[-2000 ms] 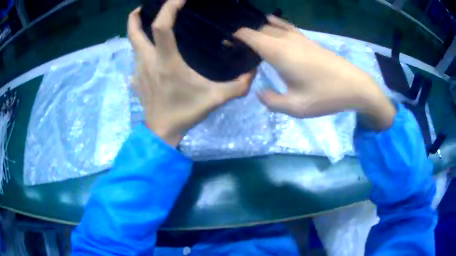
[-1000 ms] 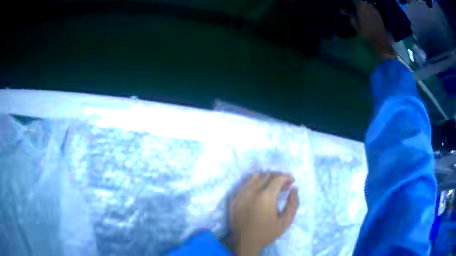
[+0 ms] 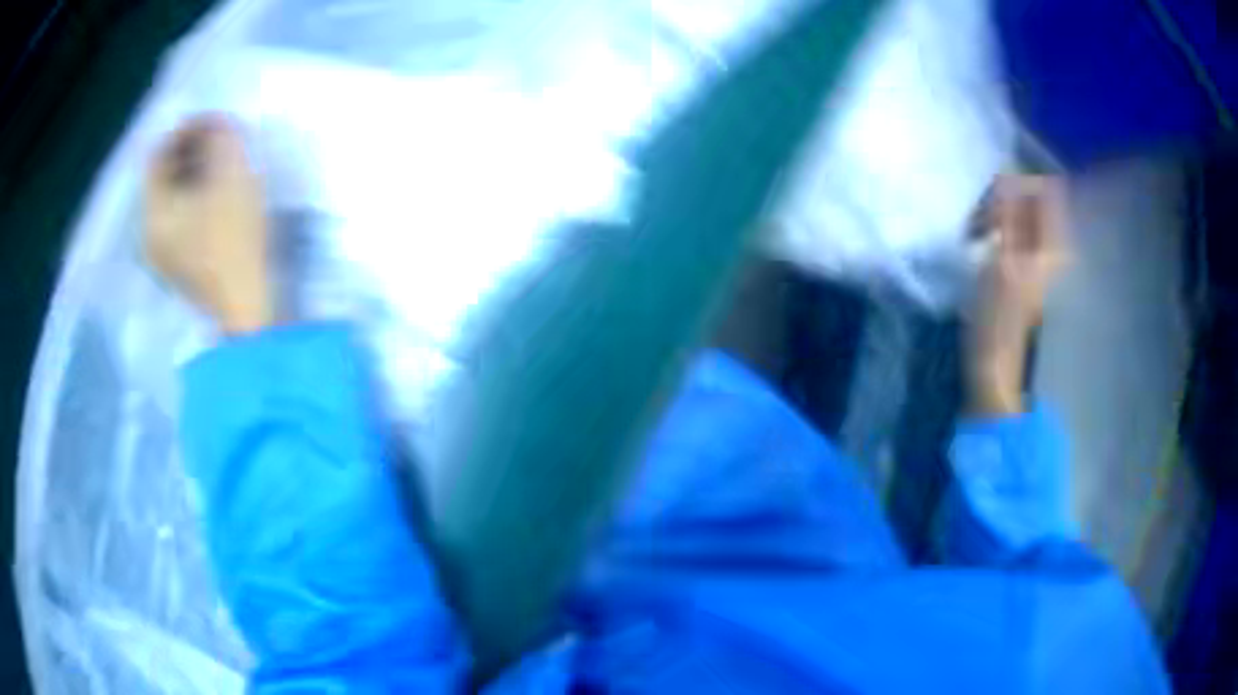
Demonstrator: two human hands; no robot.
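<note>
The view is blurred. My left hand [image 3: 211, 224] is at the upper left over the bubble wrap [image 3: 102, 530], its fingers curled; whether it holds anything is not clear. My right hand [image 3: 1018, 251] is at the right, beyond the bench edge and low beside the bench. Its fingers are bent at the edge of a whitish plastic bag [image 3: 889, 163]; blur hides whether they grip it. No black part can be made out in either hand.
The green bench top [image 3: 584, 367] runs diagonally through the middle, its edge close to my blue smock. A deep blue crate or bin [image 3: 1113, 82] is at the upper right. Grey floor [image 3: 1120, 340] shows beyond my right hand.
The view has swung down and to the right. The black part seen in my hands two seconds ago is out of view. My right hand has moved from the far side to beside the bench.
</note>
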